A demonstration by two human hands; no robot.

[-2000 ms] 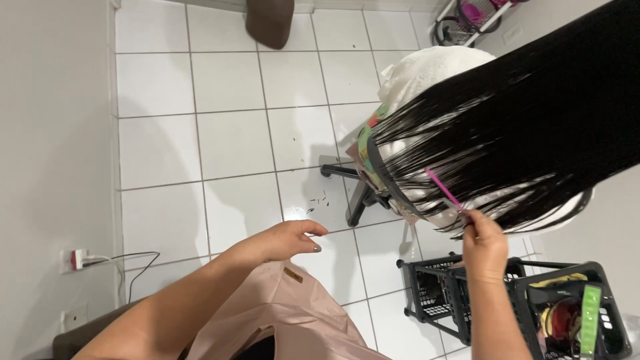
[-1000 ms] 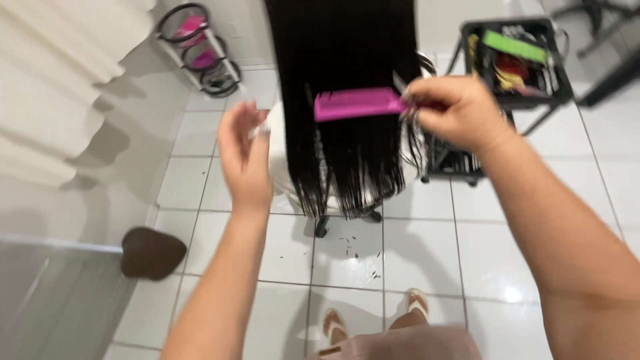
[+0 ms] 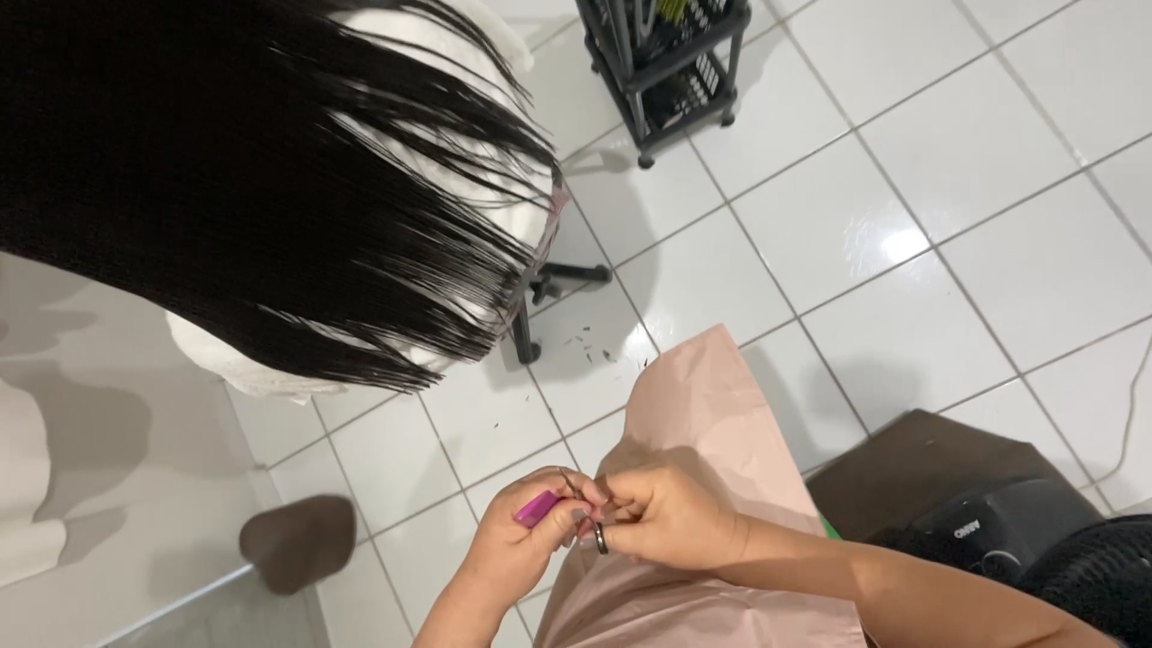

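Note:
Long straight black hair of a seated person hangs over a white towel at the upper left, its tips separated into strands. My left hand is closed around a pink comb, of which only one end shows. My right hand meets it in front of the pink apron, its fingers at the metal finger ring of small scissors. The scissors lie between both hands; their blades are mostly hidden. Both hands are well below the hair ends.
A black basket trolley stands at the top. Chair legs show under the towel, with hair clippings on the tiled floor. A brown object is at lower left; a brown surface carries a black appliance at lower right.
The pink comb was at the hair in my right hand; it is now in my left hand. Both hands have moved away from the hair and come together. The view has swung strongly.

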